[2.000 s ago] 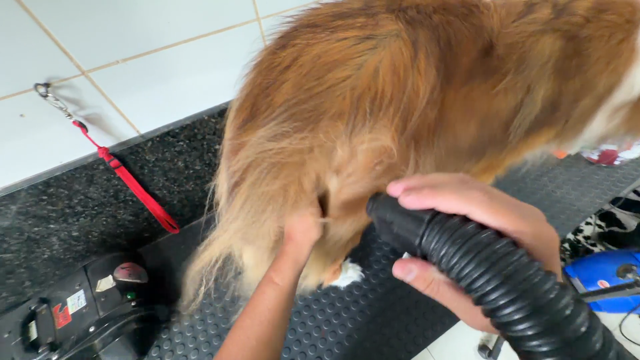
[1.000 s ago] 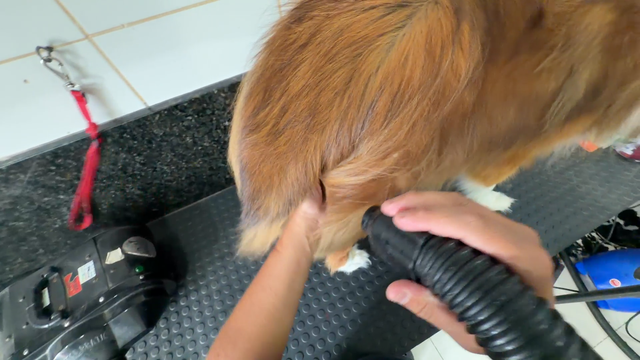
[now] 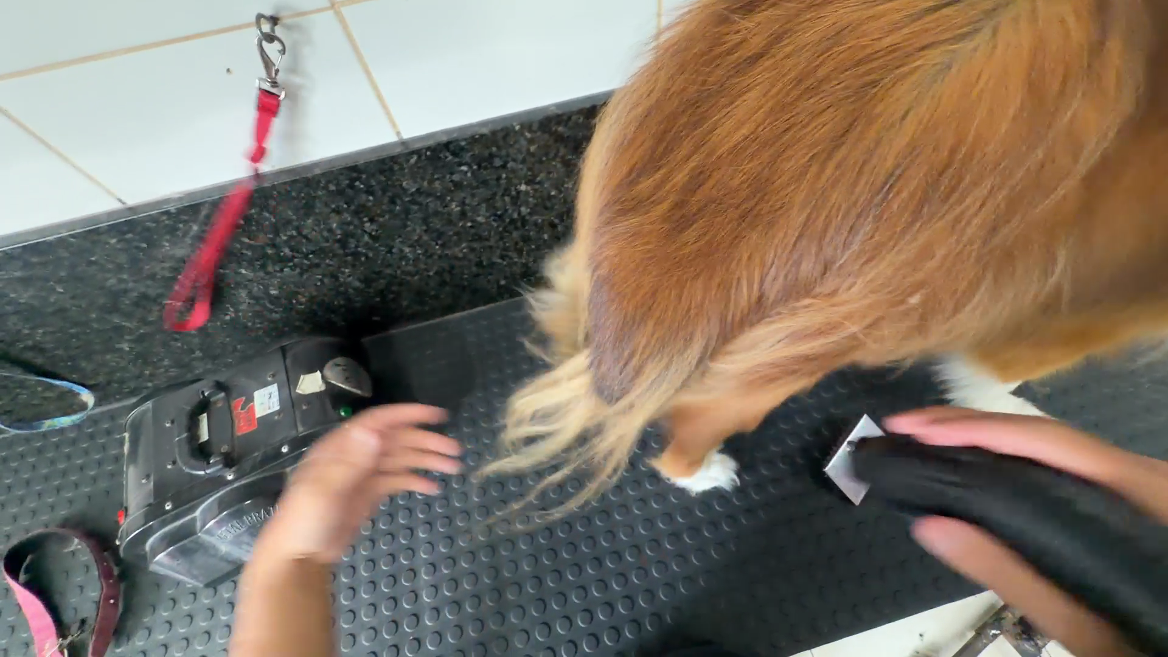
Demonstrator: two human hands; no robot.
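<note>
A long-haired reddish-brown dog (image 3: 821, 210) with white paws stands on a black studded rubber mat (image 3: 511, 566), its head out of view. Pale, wispy hair hangs from its rear. My left hand (image 3: 365, 474) is off the dog, fingers spread and empty, in front of a black dryer unit (image 3: 228, 429). In my right hand (image 3: 1013, 456) is a black dryer hose (image 3: 967, 511), gripped near its end. A flat, silvery, diamond-looking piece (image 3: 854, 459) shows at the hose's tip, near the dog's legs; whether it is the nozzle I cannot tell.
A red strap (image 3: 214, 246) hangs from a metal hook on the tiled wall (image 3: 502, 55), above a dark granite ledge (image 3: 438, 210). A pink and maroon collar (image 3: 100, 575) lies at the lower left, a blue patterned loop (image 3: 55, 422) above it. Light floor shows past the mat's edge.
My left hand has let go of the dog's rear leg area and moved left. My right hand with the hose has moved away from the fur to the right. The view has shifted.
</note>
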